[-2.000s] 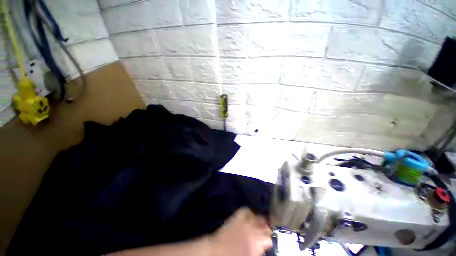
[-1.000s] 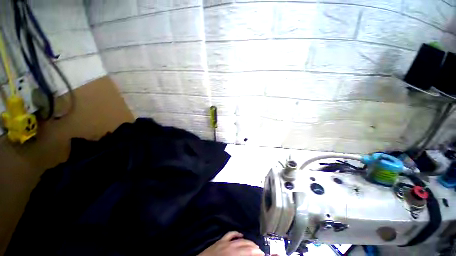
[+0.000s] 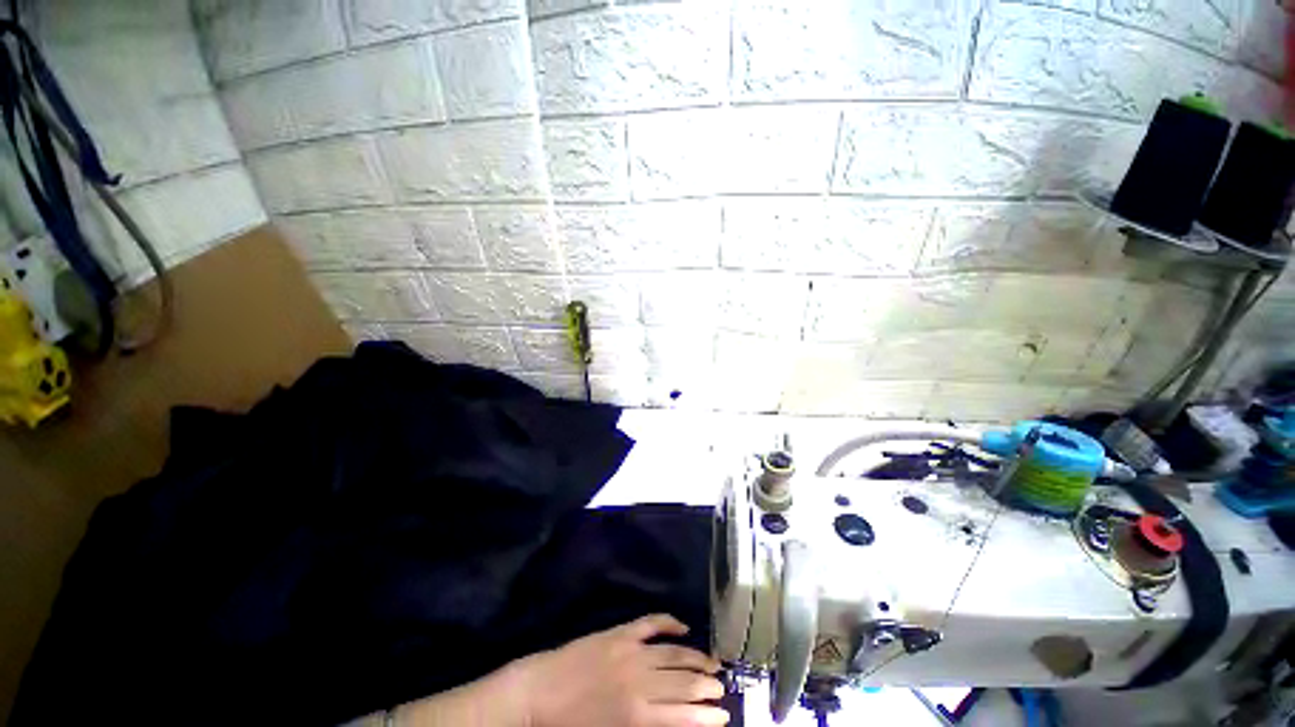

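Observation:
Black fabric [image 3: 355, 526] lies in a large dark heap left of the off-white sewing machine [image 3: 980, 582]. A flatter part of it runs right, up to the machine's needle end. My left hand [image 3: 618, 679] lies on this fabric near the bottom edge, palm down and fingers slightly apart. Its fingertips are beside the presser foot area [image 3: 746, 679], which is small and partly cut off by the bottom edge. The needle and seam cannot be made out. My right hand is not in view.
A screwdriver [image 3: 578, 337] stands by the white brick-patterned wall. A blue-and-green container [image 3: 1052, 469] and a red-topped knob [image 3: 1159, 534] sit on the machine. Black thread cones [image 3: 1172, 166] stand behind right. A brown board [image 3: 213, 320] and yellow socket [image 3: 31, 372] are at left.
The view has shifted, so the machine shows further left and the thread cones show more fully. My left hand, blurred at first, is now clearer, still on the fabric beside the needle end.

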